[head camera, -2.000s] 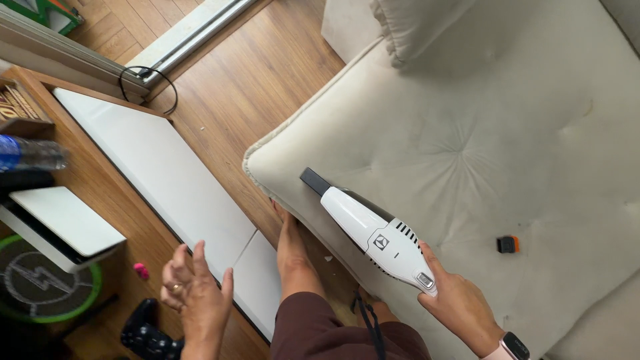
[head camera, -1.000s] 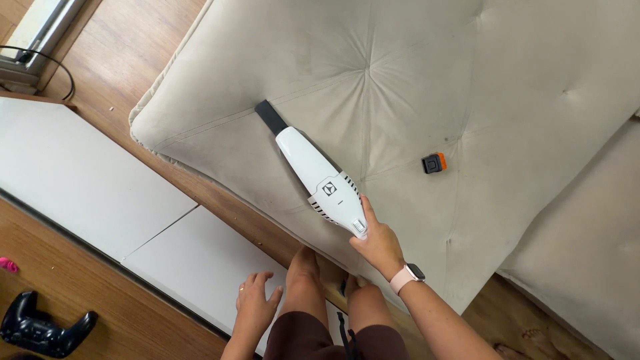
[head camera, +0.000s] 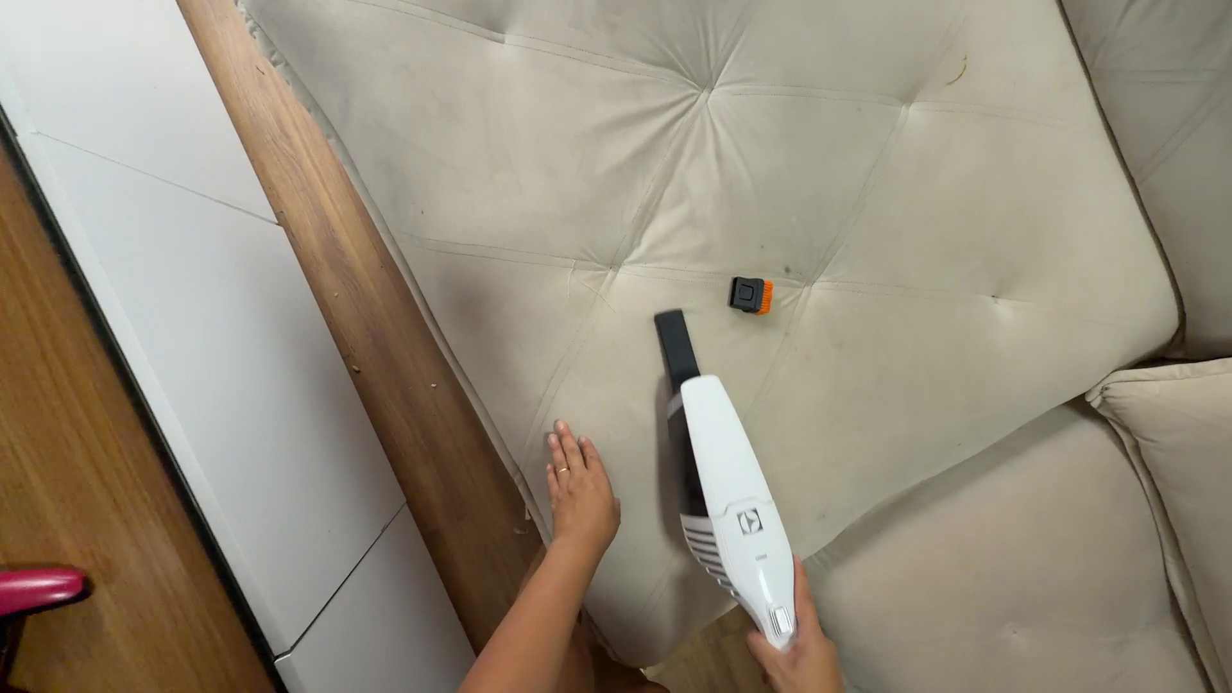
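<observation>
My right hand (head camera: 797, 645) grips the rear handle of a white Electrolux handheld vacuum cleaner (head camera: 736, 472) at the lower middle. Its black crevice nozzle (head camera: 678, 345) points up the view, over the beige tufted sofa cushion (head camera: 866, 212). To the right of the nozzle tip, a small black brush attachment with orange bristles (head camera: 750, 295) lies on the cushion. My left hand (head camera: 582, 496) rests palm down near the cushion's left edge, fingers extended, a ring on one finger. It holds nothing.
A low cabinet with white panels (head camera: 231, 337) runs along the left, beside a wooden top (head camera: 87, 433) with a pink-red object (head camera: 38, 589). Wooden floor (head camera: 385, 366) shows between cabinet and cushion. More beige cushions (head camera: 972, 558) adjoin at the lower right.
My left hand has moved from beside my legs onto the cushion. The vacuum's nozzle is now close to the brush attachment, still in my right hand. The view has shifted toward the sofa.
</observation>
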